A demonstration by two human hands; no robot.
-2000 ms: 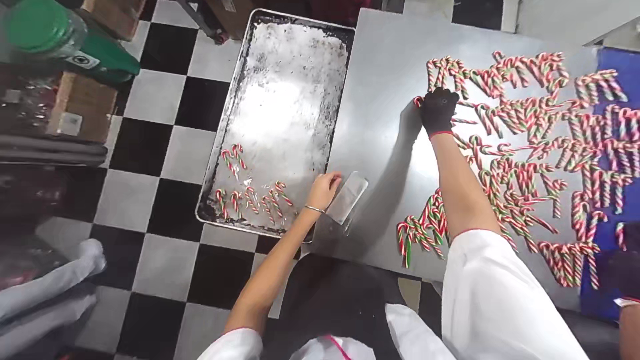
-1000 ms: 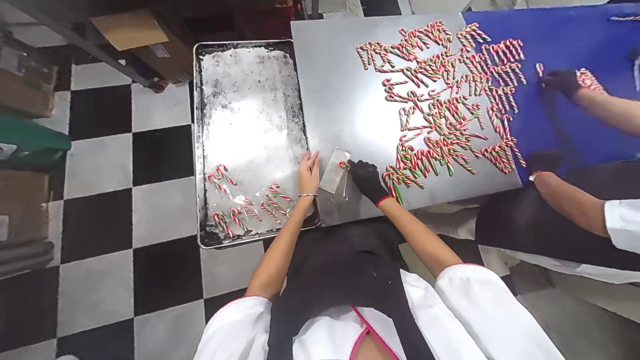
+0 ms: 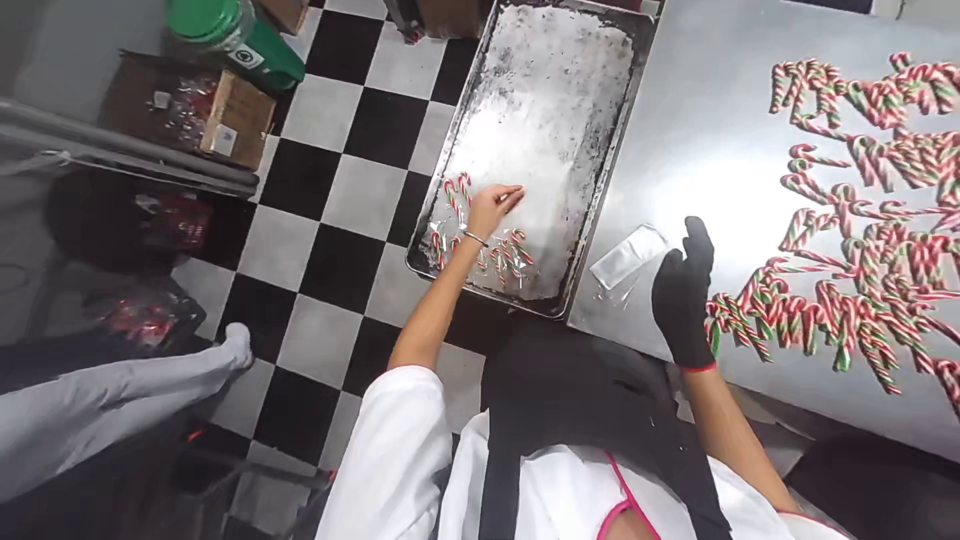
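My bare left hand (image 3: pixel 495 207) is over the lower part of a worn metal baking tray (image 3: pixel 551 142), beside several candy canes in clear wrappers (image 3: pixel 512 255); its fingertips are drawn together, and whether anything is between them cannot be told. My right hand (image 3: pixel 684 292), in a black glove, is over the metal table (image 3: pixel 720 97) with its fingers extended and nothing seen in it. Just left of it lies a stack of clear plastic bags (image 3: pixel 628 256). To its right, many unwrapped red, white and green candy canes (image 3: pixel 847 315) spread across the table.
Left of the tray is a black and white checkered floor (image 3: pixel 334 180). A green bin (image 3: pixel 247 45) and an open cardboard box (image 3: pixel 238 120) stand at the upper left. Another person's light trouser legs (image 3: pixel 127 397) show at the lower left.
My left hand has moved left from the tray's right edge to over the tray. My right hand went from the candy canes to the bags, then slightly away from them. The co-worker's arms have left view.
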